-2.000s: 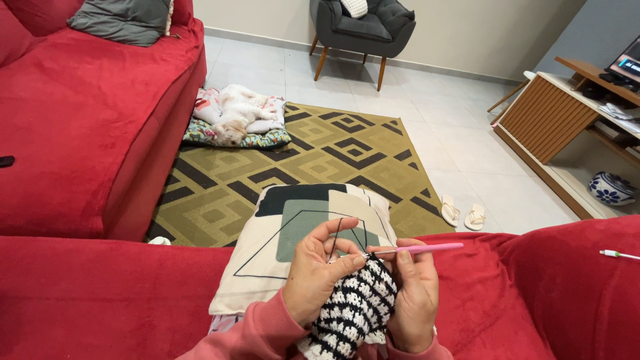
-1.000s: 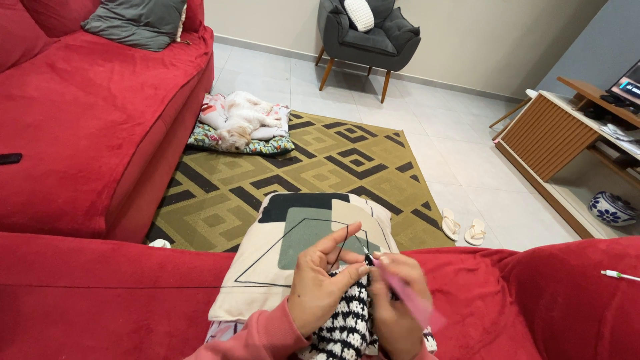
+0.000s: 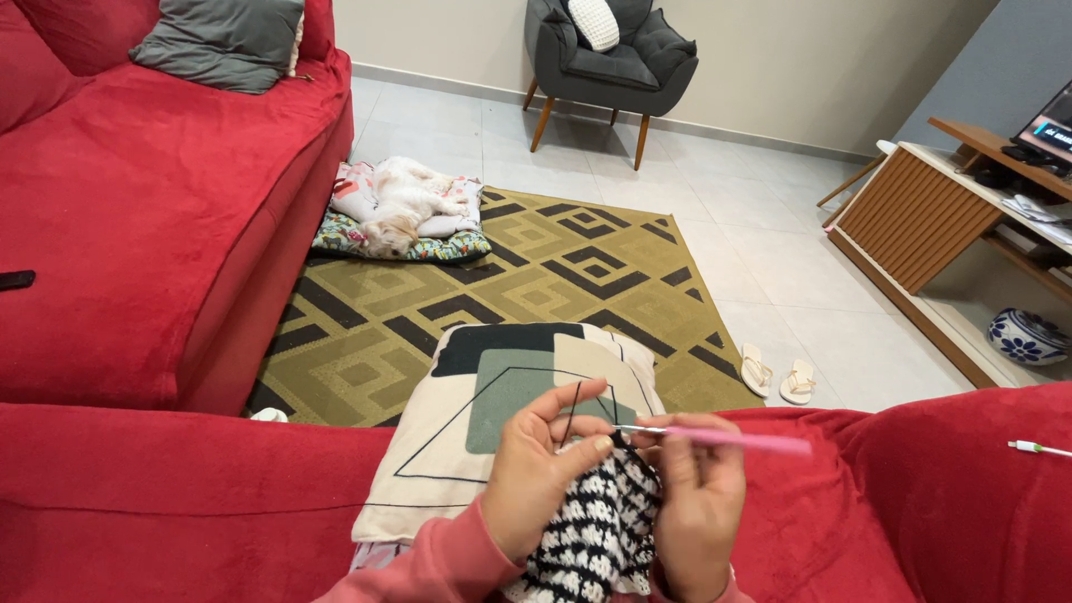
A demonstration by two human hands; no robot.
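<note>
A crochet hook with a pink handle (image 3: 737,439) is held in my right hand (image 3: 699,494), its metal tip at the top edge of a black-and-white striped crochet piece (image 3: 586,519). My left hand (image 3: 536,469) pinches that edge between thumb and a finger, while black yarn (image 3: 573,410) runs over its raised index finger. The piece hangs down between both hands. Behind them lies a cream cushion (image 3: 427,444) with green and black shapes. A strand of black yarn (image 3: 251,509) stretches left across the red sofa cover.
Red-covered sofa sections (image 3: 126,477) surround the cushion. Beyond are a patterned rug (image 3: 536,285), a dog (image 3: 402,201) lying on a pet bed (image 3: 452,245), a grey armchair (image 3: 611,67), sandals (image 3: 797,382), and a wooden TV stand (image 3: 913,218). A white cable end (image 3: 1034,447) rests at right.
The pink handle, tilted downward one second ago, now points out to the right, as it did two seconds ago. My left hand keeps its hold on the crochet piece.
</note>
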